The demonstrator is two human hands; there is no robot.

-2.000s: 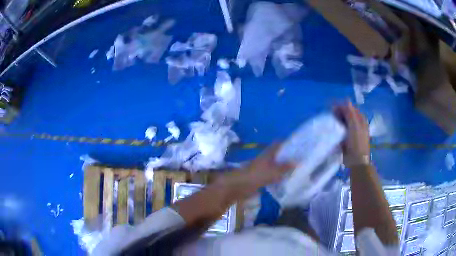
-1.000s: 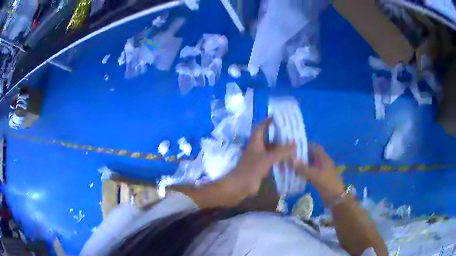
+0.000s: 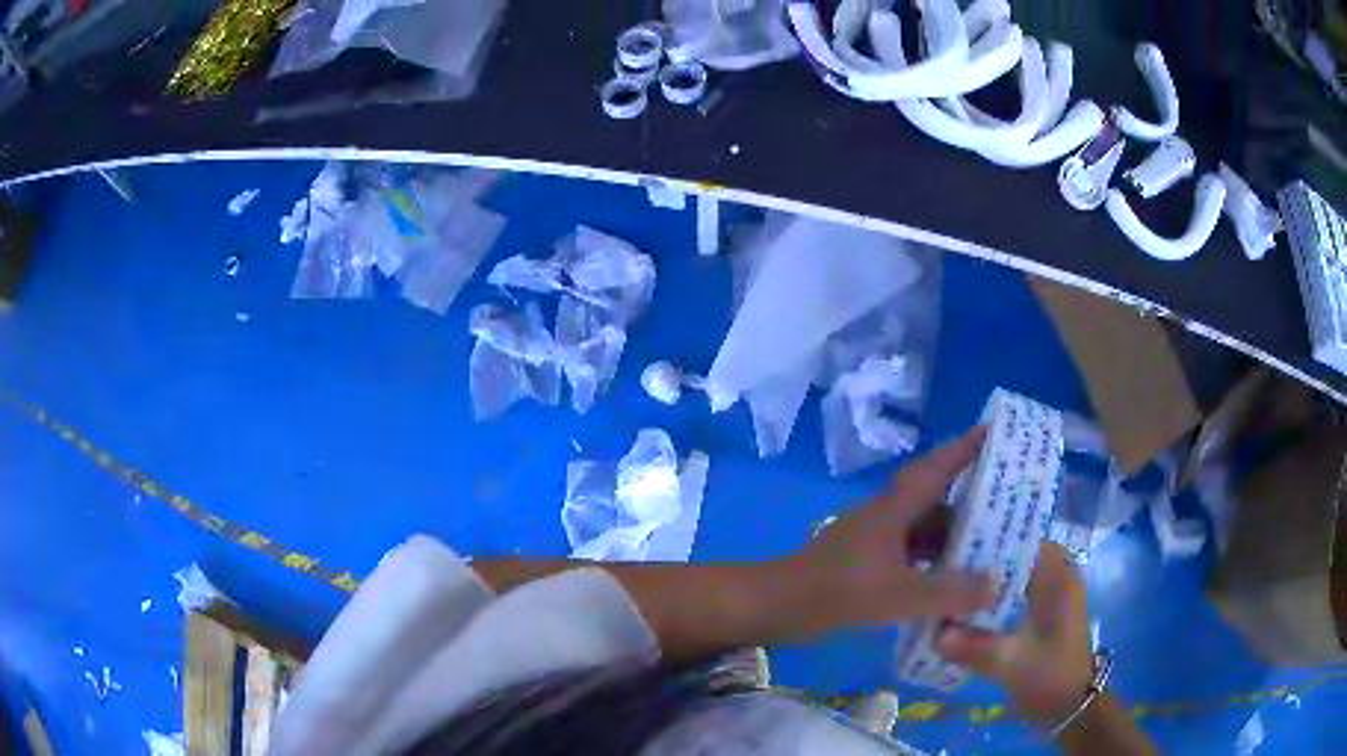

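Note:
A thick tape roll (image 3: 1009, 502), white with blue print in rows on its rim, is held edge-on over the floor right of centre. My left hand (image 3: 886, 554) grips it from the left, fingers around its side. My right hand (image 3: 1042, 643) holds its lower right part, with a band on the wrist. The roll's flat faces and core are mostly hidden.
A dark table (image 3: 502, 126) crosses the top, with white curved housings (image 3: 1019, 126), small rings (image 3: 638, 74) and clear film. Plastic scraps (image 3: 561, 318) lie on the blue floor. A wooden pallet (image 3: 211, 687) is lower left, a brown carton (image 3: 1285, 532) at right.
The view has shifted toward the table, whose housings and rings now show. The roll has moved right in the picture, still between both hands, and its print is now sharp.

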